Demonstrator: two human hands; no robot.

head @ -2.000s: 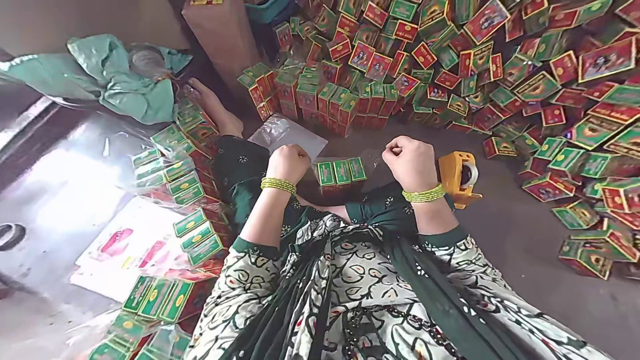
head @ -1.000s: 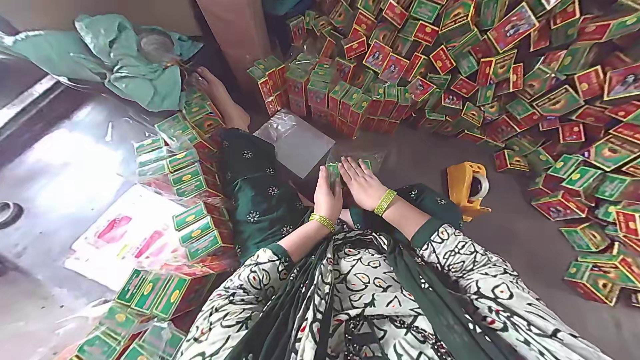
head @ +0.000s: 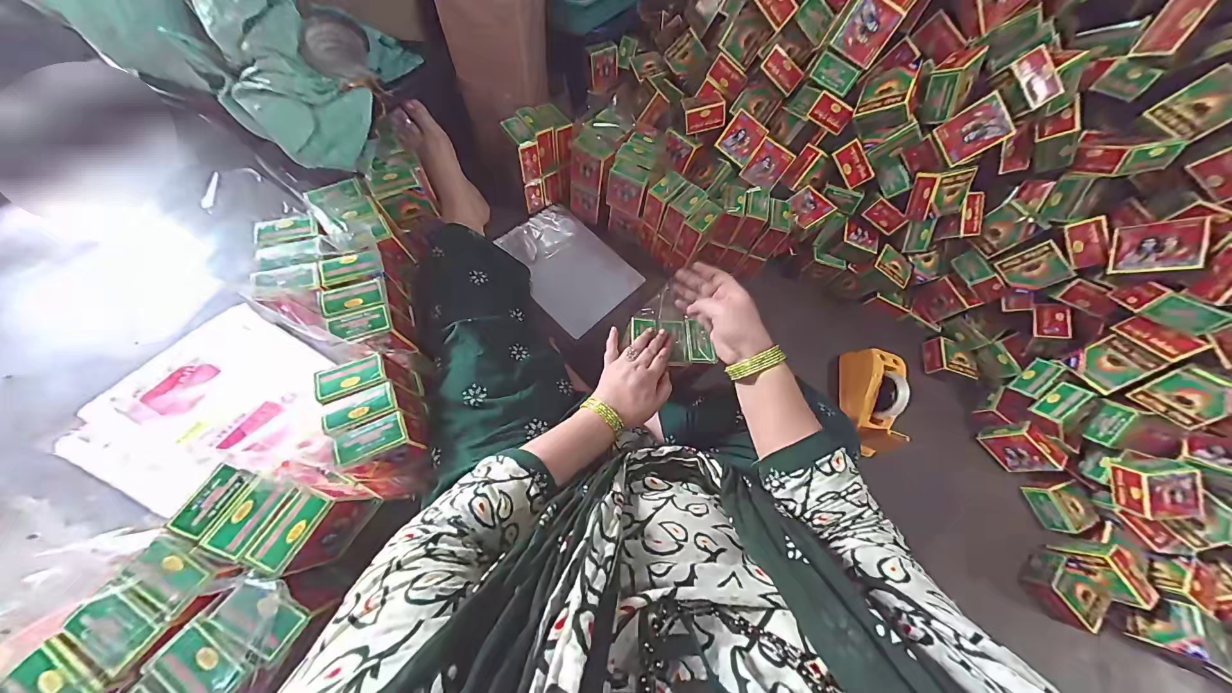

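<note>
Between my legs on the floor lies a small group of green and red cardboard boxes [head: 695,341], with clear plastic film about it. My left hand [head: 635,375] rests its fingertips on the near left part of this group. Raised at its upper right is my right hand [head: 720,310], fingers spread, beside the clear film; whether it touches the film I cannot tell. A stack of clear plastic sheets [head: 582,274] lies just beyond, to the left. To the right stands a yellow tape dispenser [head: 869,399] with a roll of tape.
A large heap of loose green and red boxes [head: 972,130] covers the right and far side. Upright boxes [head: 630,183] stand in rows ahead. Film-wrapped boxes [head: 356,308] line my left, beside a white printed sheet [head: 192,404]. A green plastic bag [head: 298,106] lies at upper left.
My hands were together over the boxes a second ago; now they are apart, the right one lifted away. Two seconds ago both were raised on either side of the boxes.
</note>
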